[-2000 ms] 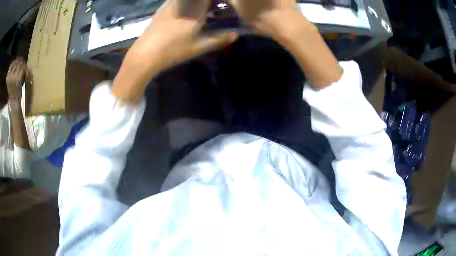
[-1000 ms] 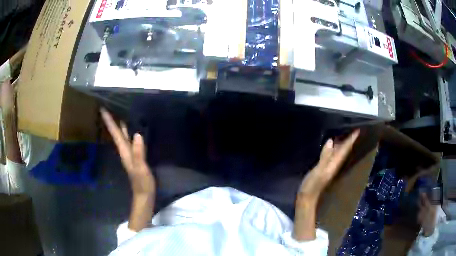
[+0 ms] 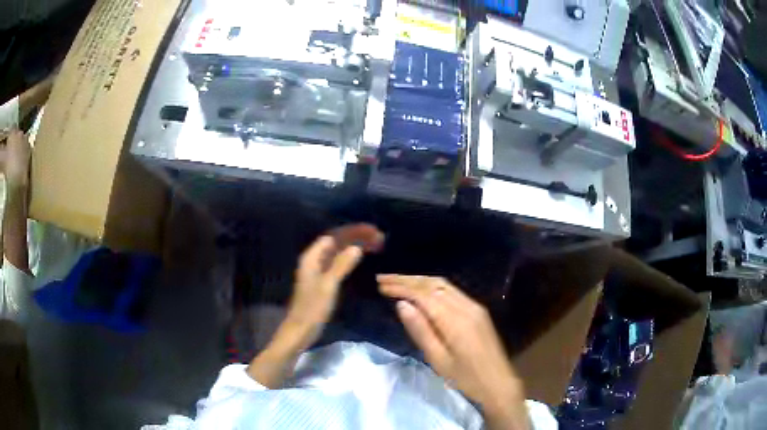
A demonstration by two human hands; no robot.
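Observation:
Navy film-wrapped boxes (image 3: 423, 122) with small white print lie in a row in the machine feed channel, between pale side guides. My left hand (image 3: 324, 281) is below the channel front, in front of my lap, fingers curled and blurred; a small reddish-brown patch shows at its fingertips, and I cannot tell whether it is a held thing. My right hand (image 3: 446, 327) is beside it, lower and to the right, fingers extended and close together, with nothing seen in it.
The silver machine deck (image 3: 521, 201) carries sealing units (image 3: 282, 97) on both sides. An open carton (image 3: 547, 336) of shiny navy packs (image 3: 610, 369) stands at lower right. A tall carton (image 3: 84, 126) and another person's arm (image 3: 15, 185) are at left. A red cable (image 3: 694, 155) hangs at right.
My hands were at the channel, then apart below the deck edge, and are now close together in front of my lap. The view has shifted, showing more of the channel and its boxes.

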